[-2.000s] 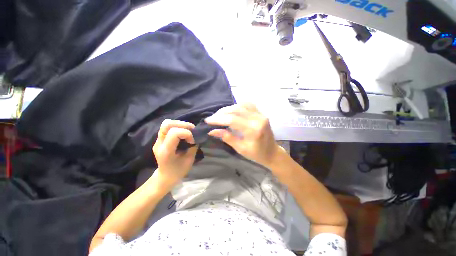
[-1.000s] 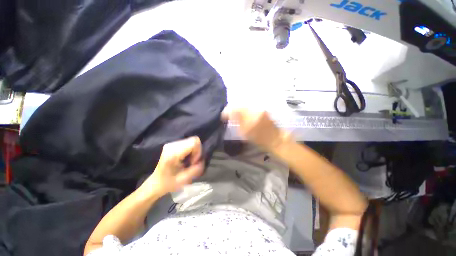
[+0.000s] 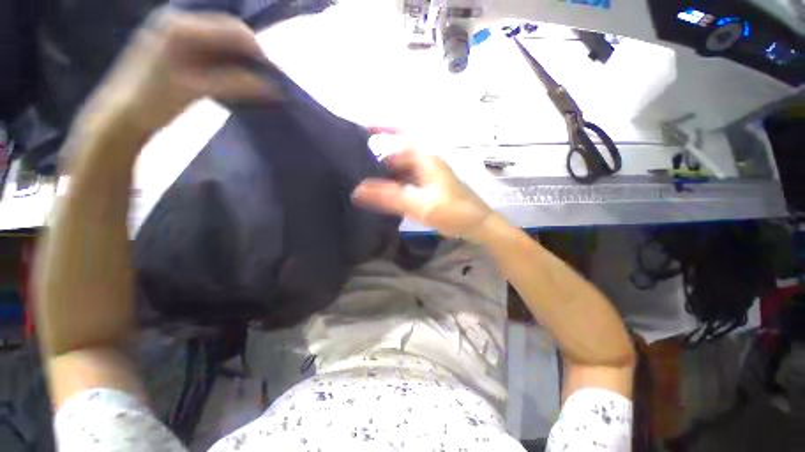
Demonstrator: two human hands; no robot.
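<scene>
A large dark navy garment piece (image 3: 265,207) hangs over the table's front edge towards my lap. My left hand (image 3: 207,62) is raised at the upper left, blurred, and grips the cloth's upper edge. My right hand (image 3: 419,190) is at the cloth's right side, thumb and fingers apart; its fingertips are beside or on the cloth edge, and I cannot tell any grip. The white sewing machine head (image 3: 538,11) stands at the top, its needle area partly cut off by the frame.
Dark-handled shears (image 3: 578,132) lie right of centre. A small metal piece (image 3: 499,164) lies near the ruler (image 3: 574,193) on the front edge. Small yellow-green and dark tools (image 3: 684,173) lie at the right. More dark cloth (image 3: 71,71) lies at the upper left.
My left hand has moved from near my lap to the upper left, lifting the cloth. The cloth has bunched towards the centre. My right hand has stayed near the cloth's right edge, its fingers now spread.
</scene>
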